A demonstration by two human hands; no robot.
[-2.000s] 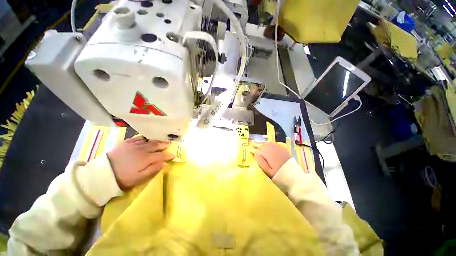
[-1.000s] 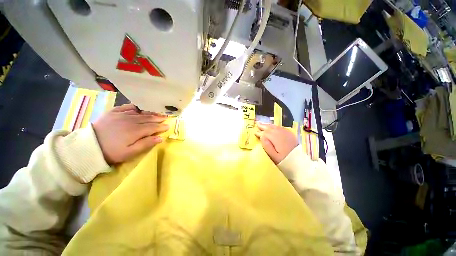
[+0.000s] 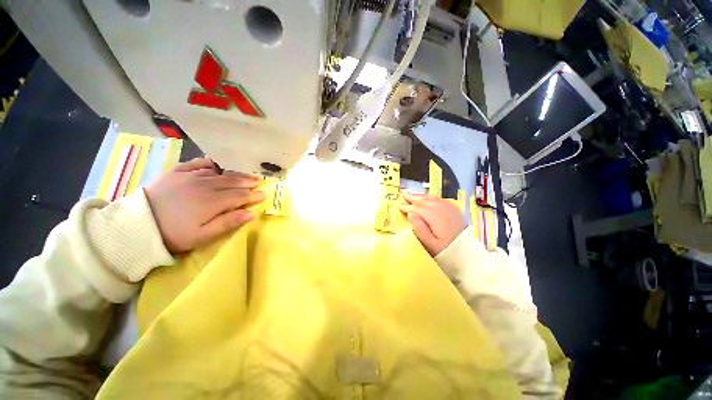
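Observation:
The large yellow panel (image 3: 328, 305) spreads from the clamp frame (image 3: 388, 205) down towards me. A small beige-brown tab (image 3: 357, 369) lies on its centre seam near the bottom. The frame's yellow-taped arms press at the panel's far edge. The lamp glare whites out the needle area between them. My left hand (image 3: 204, 205) lies flat on the panel at the left arm, fingers together. My right hand (image 3: 434, 222) rests with bent fingers at the right arm. Both hands press on the fabric; whether the fingers pinch it is not clear.
The white sewing machine head (image 3: 195, 78) looms close above my left hand. The template plate (image 3: 457, 144) shows on both sides. Snips (image 3: 481, 183) lie at its right. The control screen (image 3: 549, 109) with a white cable stands further right. Yellow pieces (image 3: 539, 16) hang at the top right.
Over the last two seconds the view has moved closer to the machine head, which looks larger. Both hands keep their places at the clamp frame. Little differs in the last second.

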